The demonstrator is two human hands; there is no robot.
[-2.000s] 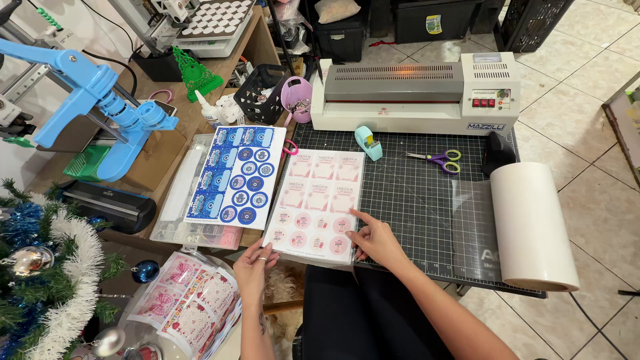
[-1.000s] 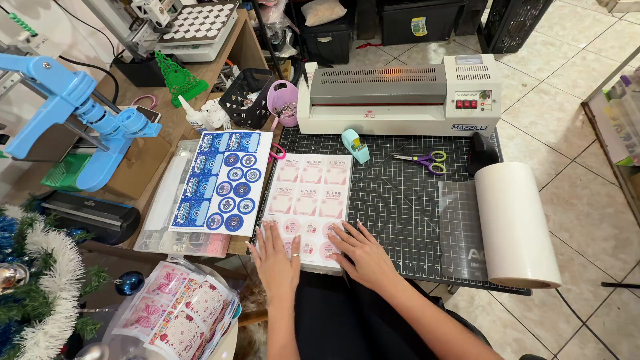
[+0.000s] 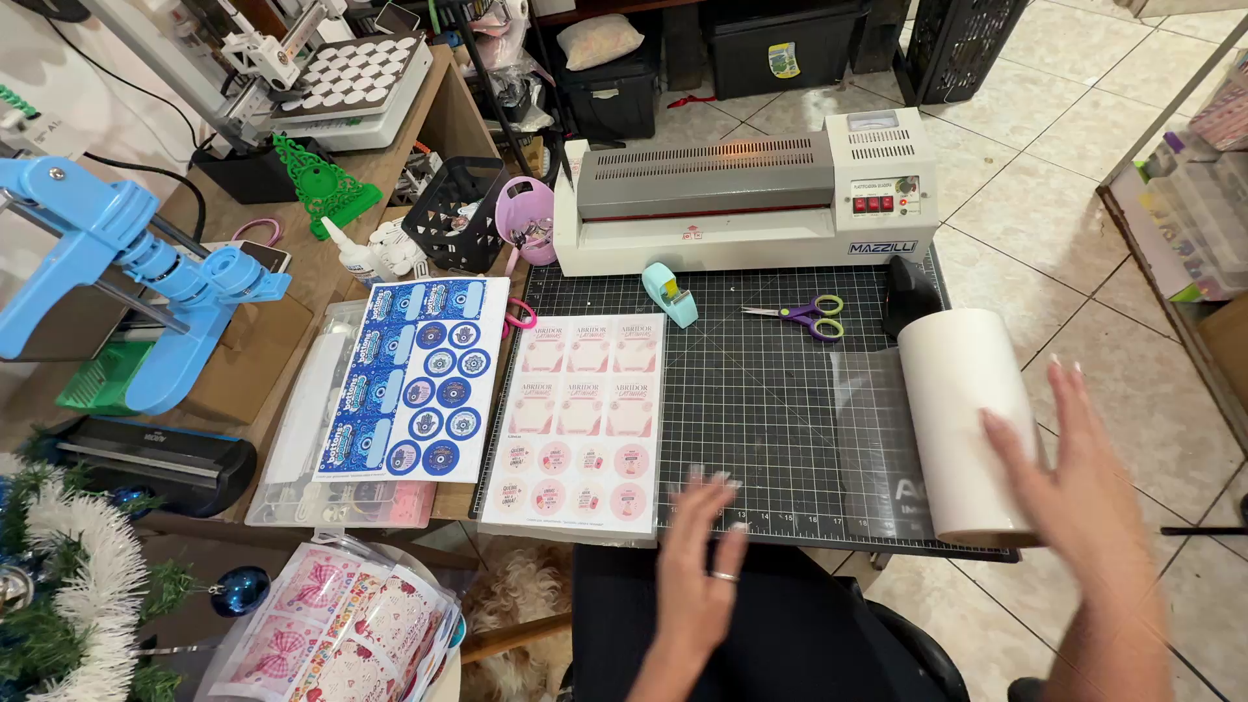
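My left hand (image 3: 700, 561) hangs just right of the pink printed sheets (image 3: 582, 429), fingers apart and holding nothing. My right hand (image 3: 1082, 468), a little blurred, is at the right side of the roll of clear film (image 3: 970, 419); its fingers are spread, and whether they touch the roll cannot be told. The roll's loose end lies flat on the black cutting mat (image 3: 751, 429). Scissors with purple and green handles (image 3: 804, 314) and a turquoise tape dispenser (image 3: 671, 294) lie on the mat. A blue printed sheet (image 3: 419, 380) rests left of the pink ones.
A laminator (image 3: 712, 195) stands along the mat's far edge, with a lilac basket (image 3: 527, 219) and a black basket (image 3: 458, 210) at its left. A blue press (image 3: 146, 283) is farther left. A clear organizer case (image 3: 292, 458) lies under the blue sheet. A dog (image 3: 522, 614) shows below the table.
Both hands have left the pink sheets, where they rested a second ago. My right hand has moved right to the film roll, and my left hand has moved slightly right, off the sheets.
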